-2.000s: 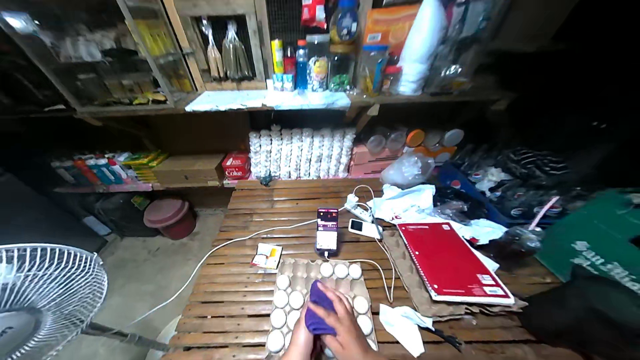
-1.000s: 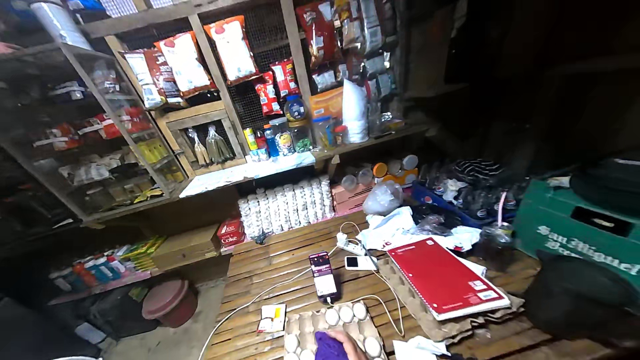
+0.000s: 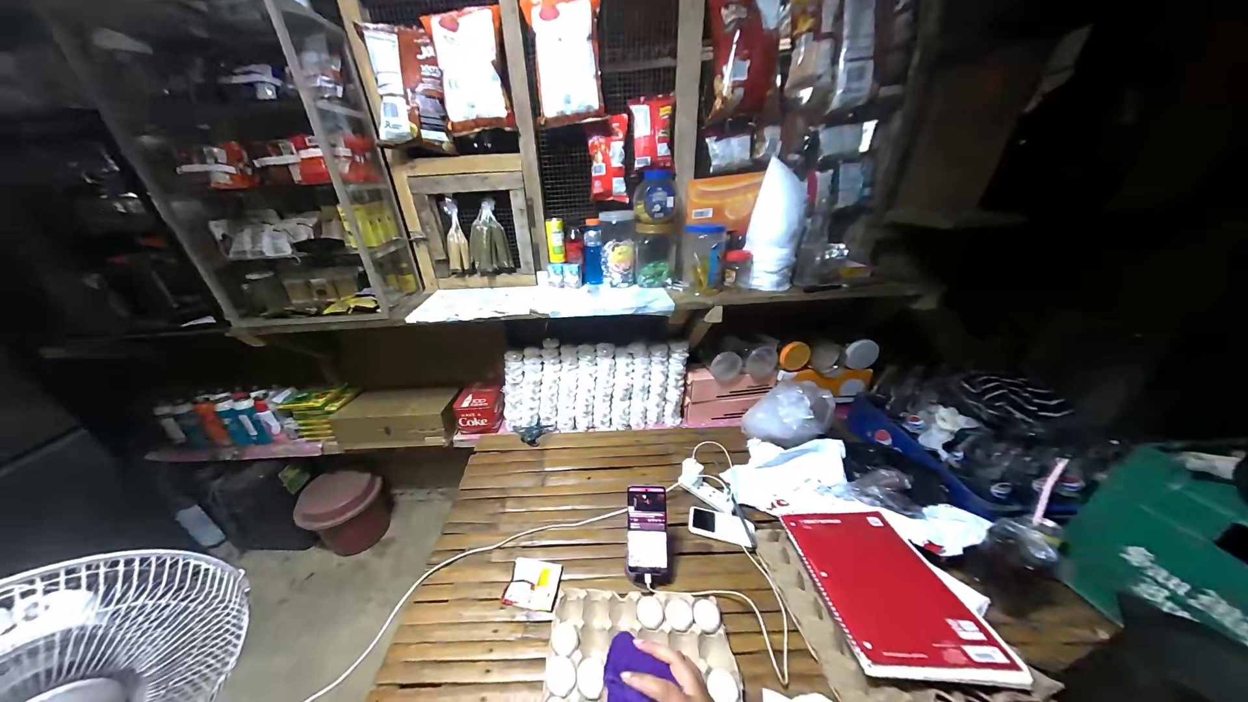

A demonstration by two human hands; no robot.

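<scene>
My right hand (image 3: pixel 668 675) shows at the bottom edge, its fingers on a bunched purple cloth (image 3: pixel 629 663) over the cardboard egg tray (image 3: pixel 595 606). Whether something lies inside the cloth is hidden. My left hand is out of the frame. White eggs sit in the tray: several (image 3: pixel 680 613) in the top row at the right, others (image 3: pixel 563 675) down the left side, and one (image 3: pixel 721 684) right of the hand. Some cups at the upper left of the tray hold no egg. A lit phone (image 3: pixel 646 534) with a cable plugged in lies just beyond the tray.
On the slatted bamboo table (image 3: pixel 487 546) are a small packet (image 3: pixel 532 585), a white device (image 3: pixel 721 526), an extension socket (image 3: pixel 704 487) and a red spiral notebook (image 3: pixel 897 595). Cables cross the table. A fan (image 3: pixel 117 624) stands at left, a green crate (image 3: pixel 1160 536) at right.
Two seconds ago both hands were on the purple cloth over the tray; now only the right one shows. The view has tilted up, with the tray lower in frame.
</scene>
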